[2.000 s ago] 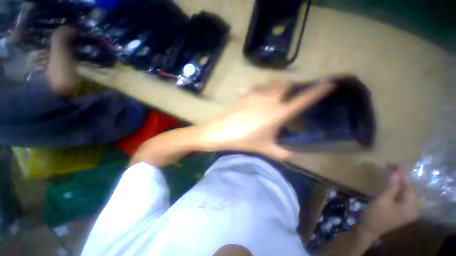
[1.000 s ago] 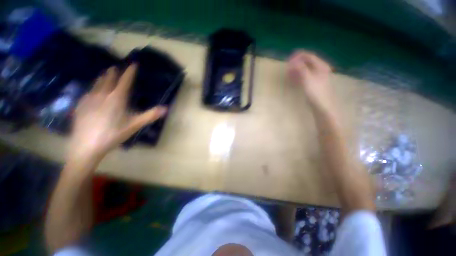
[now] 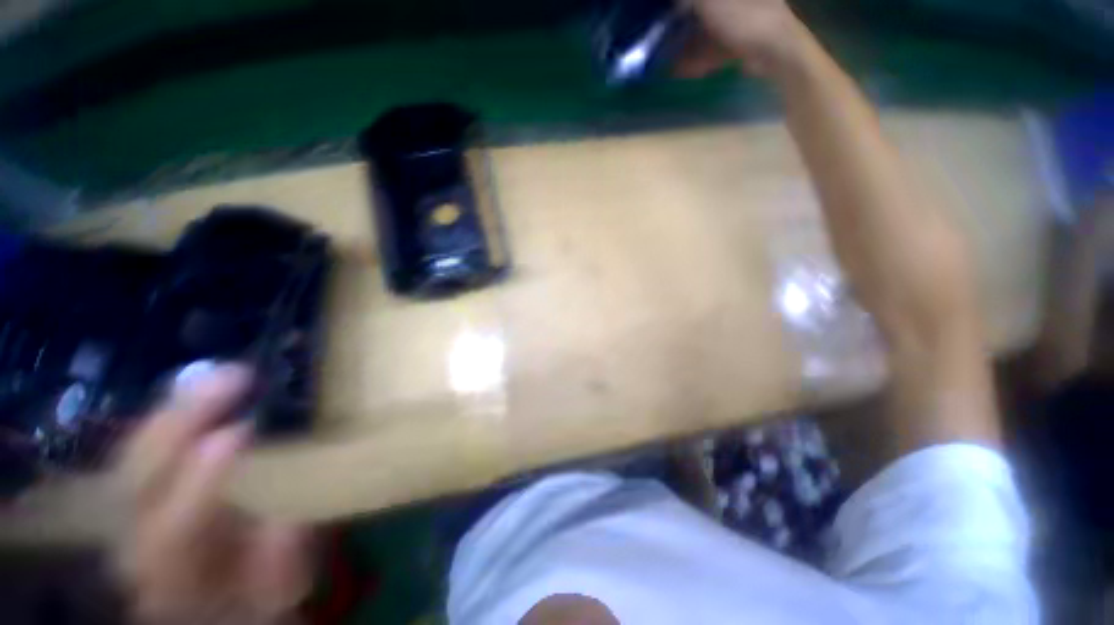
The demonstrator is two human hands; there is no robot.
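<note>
My right hand (image 3: 739, 34) is stretched out over the green belt at the top and grips a shiny black housing (image 3: 638, 39), which is blurred and cut by the top edge. My left hand (image 3: 214, 513) is blurred at the lower left, in front of the dark cluster of housings (image 3: 263, 275); its fingers look partly curled, and I cannot tell if it holds anything. Another black housing (image 3: 436, 202) lies on the tan bench, left of centre, with its round yellowish opening showing and a thin side frame.
The tan bench (image 3: 623, 269) runs across the view, with the green belt (image 3: 538, 92) behind it. A shiny tape patch (image 3: 476, 363) and clear plastic (image 3: 825, 320) lie on the bench. A box of discs and wires (image 3: 772, 482) is below the edge. Another person's arm (image 3: 1075, 293) is at right.
My right hand has reached further out over the belt and now holds a black housing. My left hand has moved down, off the dark cluster. The view has shifted.
</note>
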